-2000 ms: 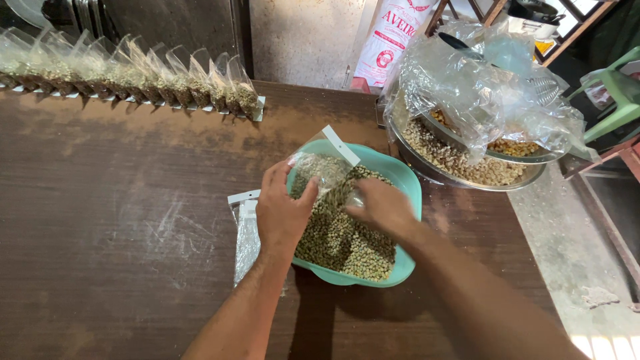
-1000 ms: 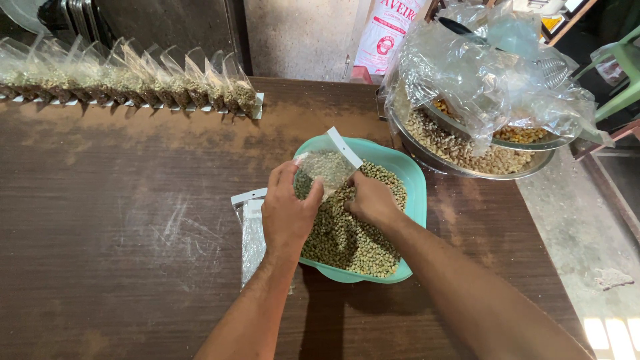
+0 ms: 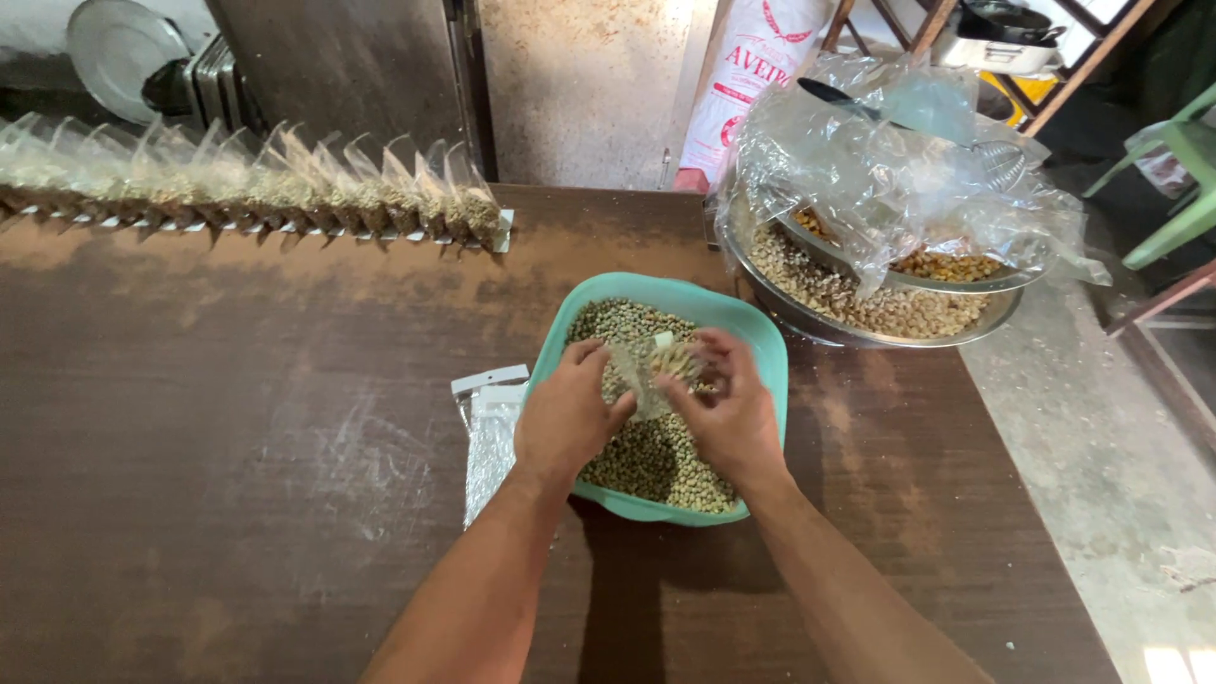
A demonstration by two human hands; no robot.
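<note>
A teal plastic tub (image 3: 774, 380) holds many small pale-green dried seeds or peas (image 3: 655, 465). Above them, my left hand (image 3: 575, 404) grips the left side of a small clear plastic bag (image 3: 646, 385) that has some of the seeds in it. My right hand (image 3: 731, 408), blurred, is at the bag's right side with its fingers curved around the seeds; whether it grips the bag is unclear. Flat clear bags with white header strips (image 3: 491, 418) lie on the table against the tub's left side.
Filled clear bags (image 3: 380, 199) stand in a row along the brown table's (image 3: 237, 427) back left edge. At the back right, a metal bowl (image 3: 893, 337) of pale kernels carries a smaller bowl (image 3: 1007, 280) of orange kernels, partly under clear plastic (image 3: 912, 180). A printed sack (image 3: 750, 85) stands behind.
My right hand was down in the seeds beneath the bag's opening; now it is up beside the bag. The bag's white strip, upright and tilted before, now shows only as a small piece.
</note>
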